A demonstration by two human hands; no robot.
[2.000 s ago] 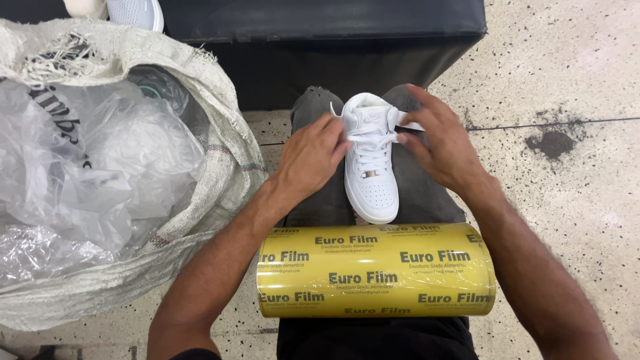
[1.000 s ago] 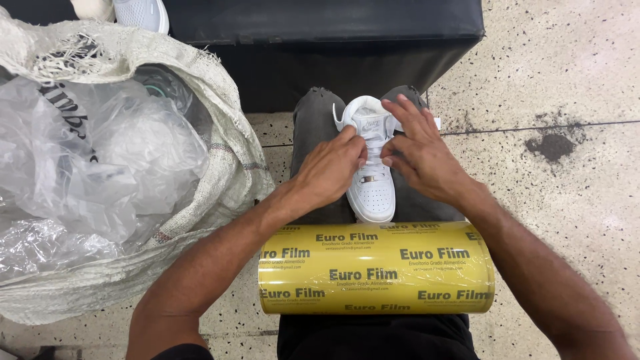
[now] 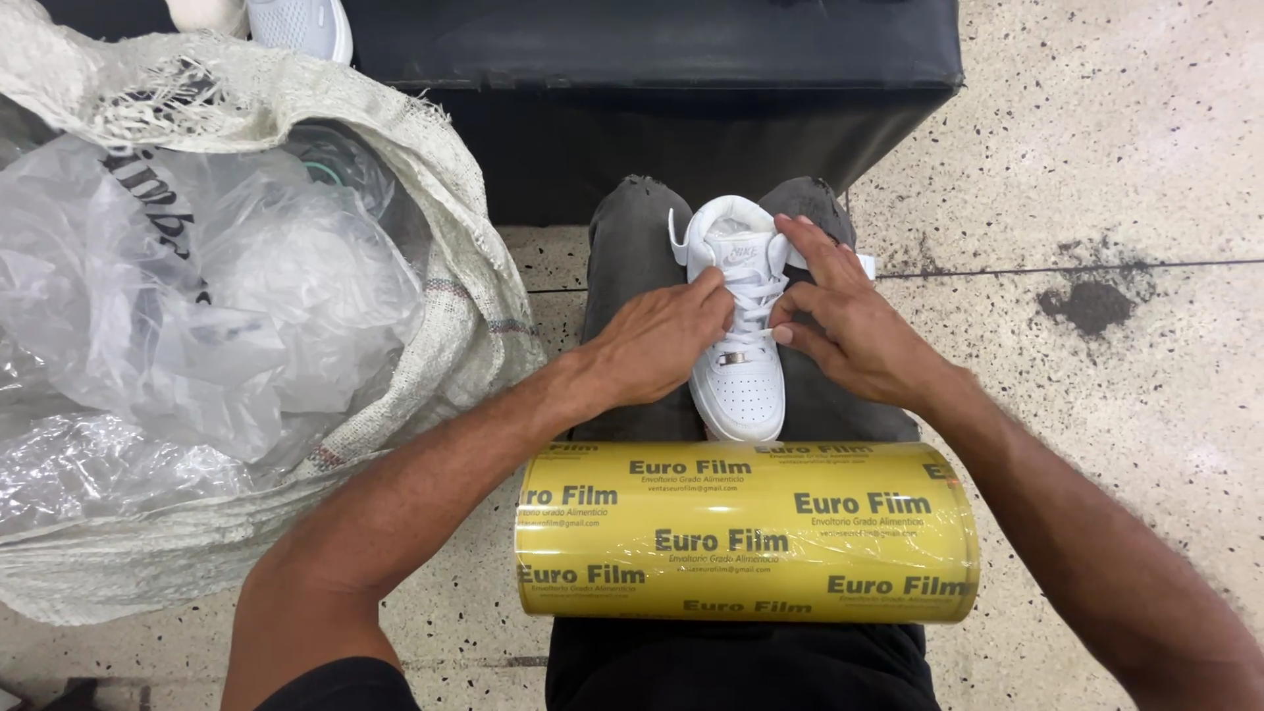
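Observation:
A white high-top sneaker [image 3: 739, 385] with a strap and a small metal lace tag lies between the person's thighs, toe toward the body. My left hand [image 3: 664, 331] is at the left edge of its lacing, fingertips bent in; what they grip is hidden. My right hand [image 3: 839, 321] pinches the white shoelace [image 3: 758, 296] between thumb and forefinger at the right side, its other fingers spread by the collar. Just below the toe, a yellow wrapped roll of film [image 3: 746, 533] lies across the lap.
A woven white sack [image 3: 484, 267] holding clear plastic bags [image 3: 197, 306] stands at the left. Beyond the knees is a black padded bench [image 3: 652, 49]. A grey shoe [image 3: 301, 25] sits at the top left. Speckled floor [image 3: 1086, 444] shows at the right.
Both hands were farther apart beside the shoe two seconds ago and came in to the lacing. Since one second ago, my left hand has shifted slightly left, away from my right hand.

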